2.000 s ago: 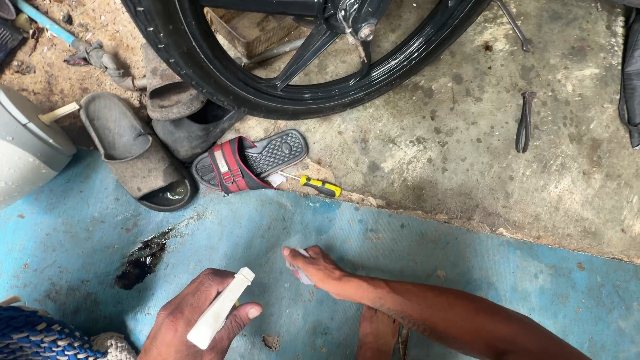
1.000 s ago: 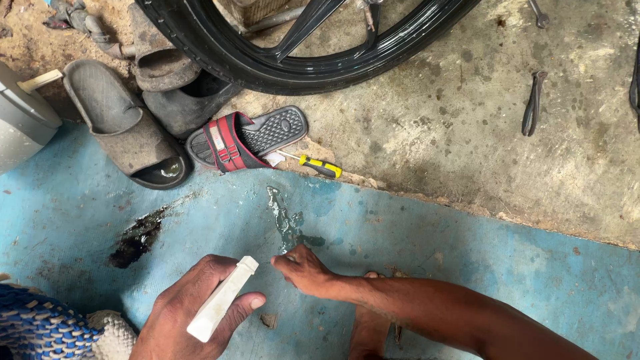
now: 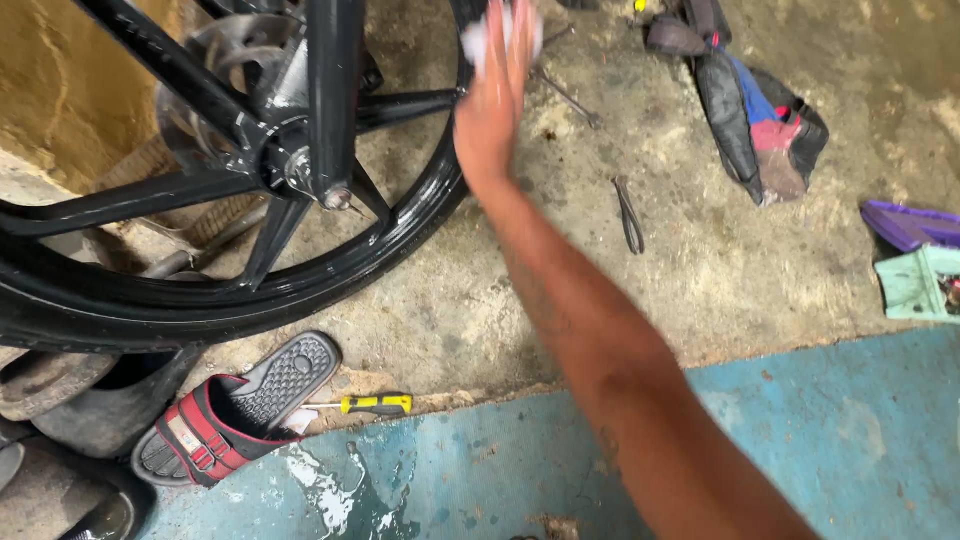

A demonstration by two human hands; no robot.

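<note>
My right hand [image 3: 491, 112] reaches up to the right side of a black motorcycle wheel [image 3: 442, 187], its fingers pressed over a whitish wad [image 3: 480, 45], perhaps foam or cloth, at the tire's edge. The hand is somewhat blurred. A glossy black fork leg [image 3: 334, 90] runs down to the wheel's axle, with a brake disc [image 3: 176, 112] behind the spokes. Wet streaks shine on the tire near the hand. My left hand is out of view.
Pliers [image 3: 628, 216] and a wrench [image 3: 566, 97] lie on concrete. A yellow-black screwdriver [image 3: 375, 404] lies beside a red-strapped sandal [image 3: 217, 442]. Liquid [image 3: 337, 495] is spilled on the blue mat [image 3: 480, 465]. A fabric bag [image 3: 750, 120] and a green container [image 3: 911, 281] are at the right.
My right hand has moved from the blue mat up to the wheel. My left hand, earlier holding a white plastic object, has left the view. The view has shifted toward the wheel.
</note>
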